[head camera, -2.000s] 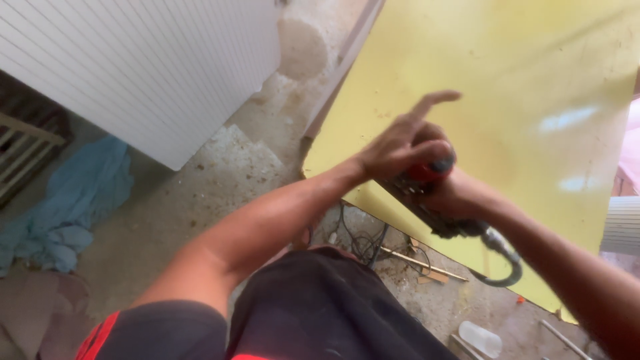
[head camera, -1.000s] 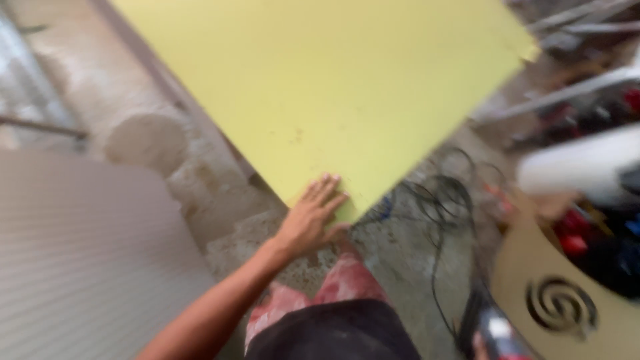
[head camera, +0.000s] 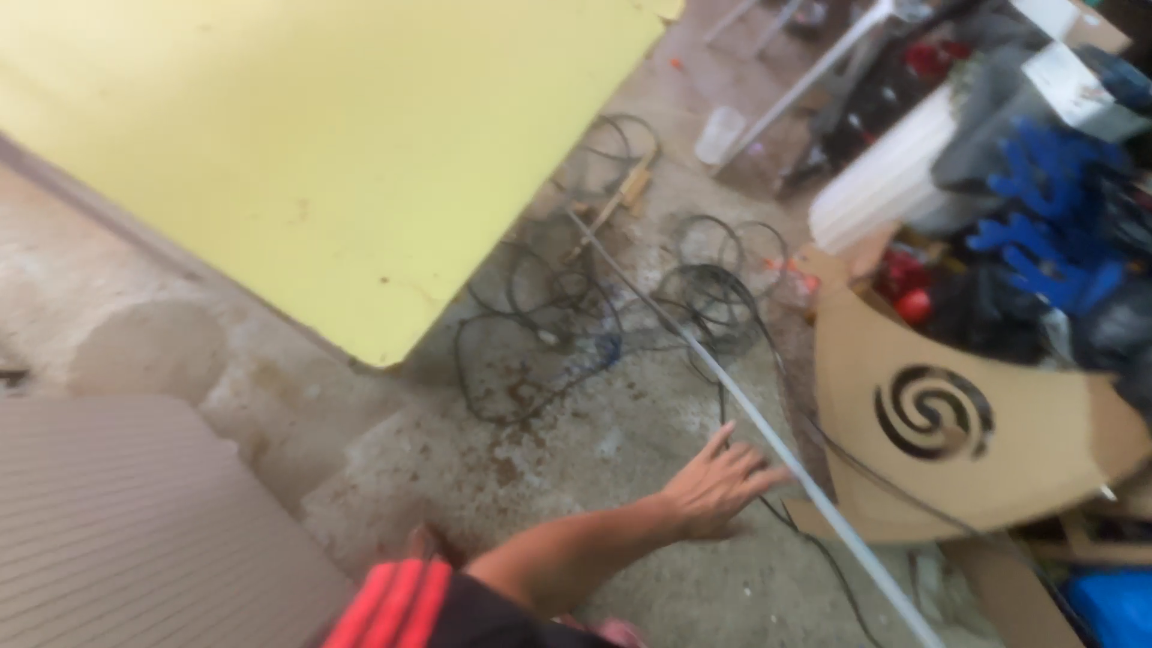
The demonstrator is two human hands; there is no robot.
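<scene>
My left hand (head camera: 724, 486) is stretched out to the right over the concrete floor, fingers spread and palm empty. Its fingertips are at or very near a long thin grey metal bar or strip (head camera: 747, 405), which slants from the cables down to the bottom edge; whether they touch is unclear. My right hand is outside the view. Up and to the left lies a large yellow sheet or panel (head camera: 297, 171), its near corner pointing toward me. The picture is blurred.
Black cables (head camera: 711, 297) lie coiled on the floor beside a wooden stick (head camera: 621, 198). At right stands a cardboard box (head camera: 1017, 441) with a spiral mark, near blue gloves (head camera: 1053, 225) and a white roll (head camera: 886, 171). A ribbed panel (head camera: 153, 531) fills the lower left.
My left hand has left the corner of the yellow sheet and moved right, beside the bar. The tool seen two seconds ago is out of view. The view has swung right.
</scene>
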